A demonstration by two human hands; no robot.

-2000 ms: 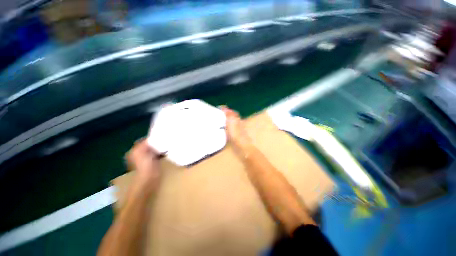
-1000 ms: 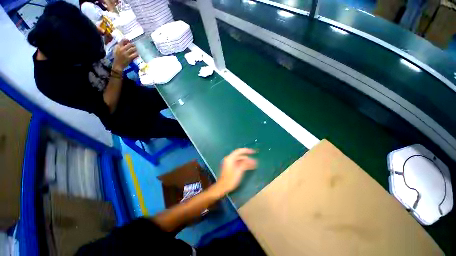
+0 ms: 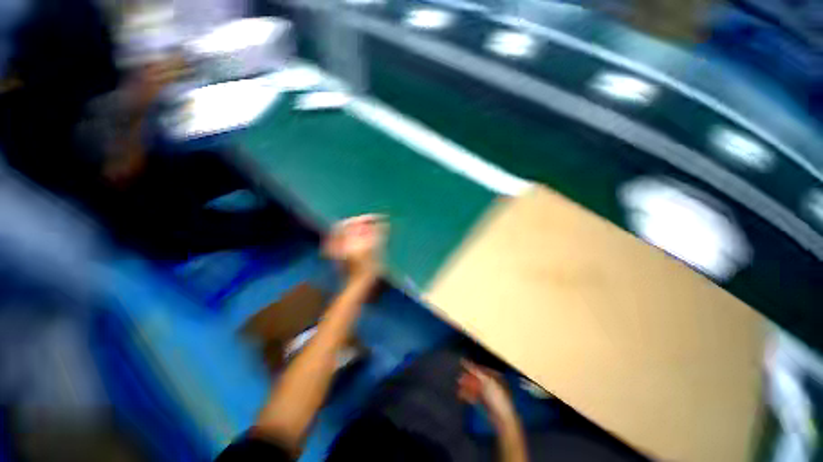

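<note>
The frame is strongly blurred. My left hand (image 3: 359, 242) is at the near edge of the green bench, left of the cardboard sheet (image 3: 600, 325); its fingers look partly curled, and no held thing can be made out. My right hand (image 3: 478, 383) is low over my lap, below the cardboard's near edge, small and blurred. A white panel (image 3: 686, 227) lies on the dark green conveyor beyond the cardboard, away from both hands.
A person in dark clothes (image 3: 54, 108) is at the upper left beside a white panel (image 3: 221, 108) on the green bench (image 3: 361, 167). An open brown box (image 3: 289, 320) is on the floor below. A blurred white long thing (image 3: 790, 397) is at the right edge.
Since one second ago, my left hand has moved from over the bench to its near edge. My right hand has come into view. The camera view has shifted and the wires on the conveyor panel have blurred out.
</note>
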